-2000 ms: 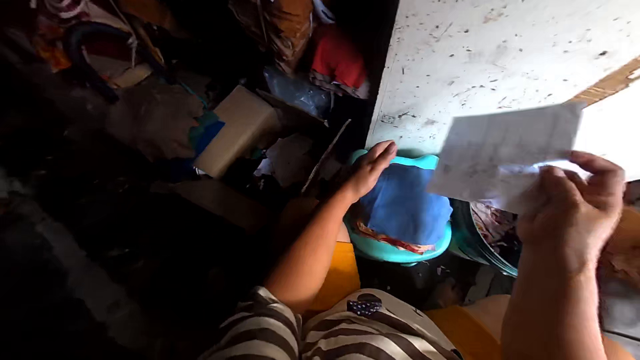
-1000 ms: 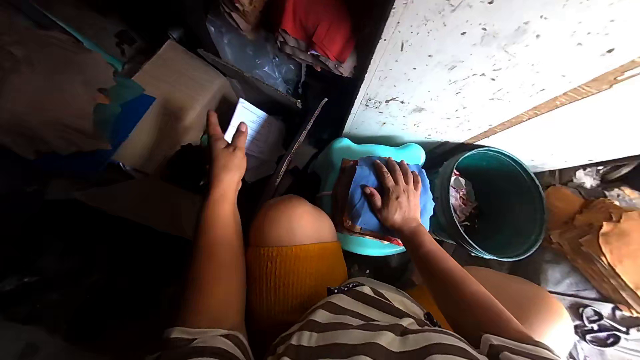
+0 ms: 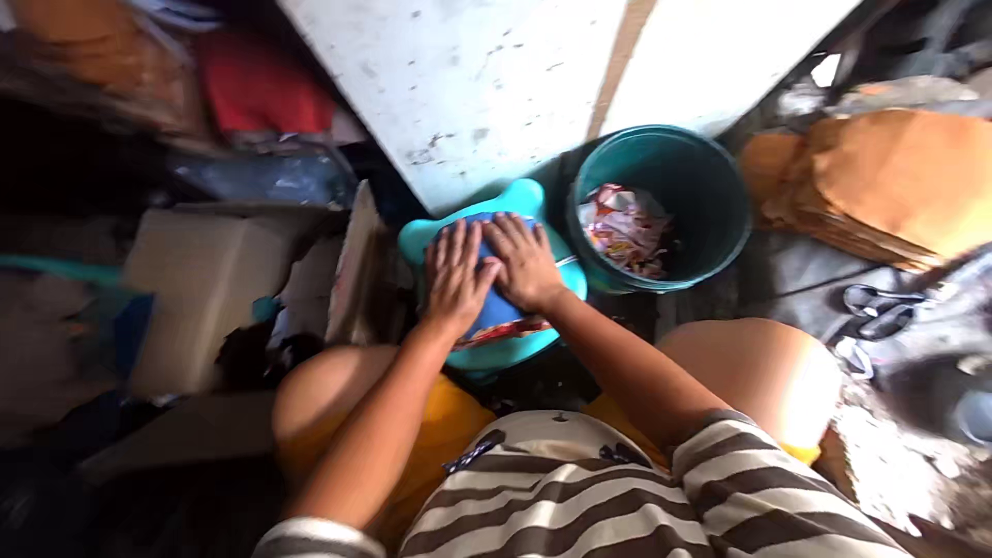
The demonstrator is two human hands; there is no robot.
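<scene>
My left hand (image 3: 459, 280) lies flat on a stack of blue sheets (image 3: 496, 306), fingers stretched forward. Beside it my right hand (image 3: 525, 262) also presses palm down on the stack, thumbs nearly touching. Neither hand grips anything. Red and white layers show at the stack's near edge. Under the stack is a turquoise plastic stool (image 3: 570, 283) with rounded corner lobes, between my knees. The middle of the blue top is hidden under my hands.
A dark green bucket (image 3: 701, 209) with scraps inside stands right of the stool. Brown sheets (image 3: 899, 178) are piled farther right, near scissors (image 3: 883, 301). A white scuffed panel (image 3: 480, 85) rises ahead. Cardboard boxes (image 3: 190, 287) and red cloth (image 3: 260, 85) lie left.
My left hand has moved from beside a white sheet at the left onto the blue stack, next to my right hand. The white paper my right hand held earlier is no longer in it.
</scene>
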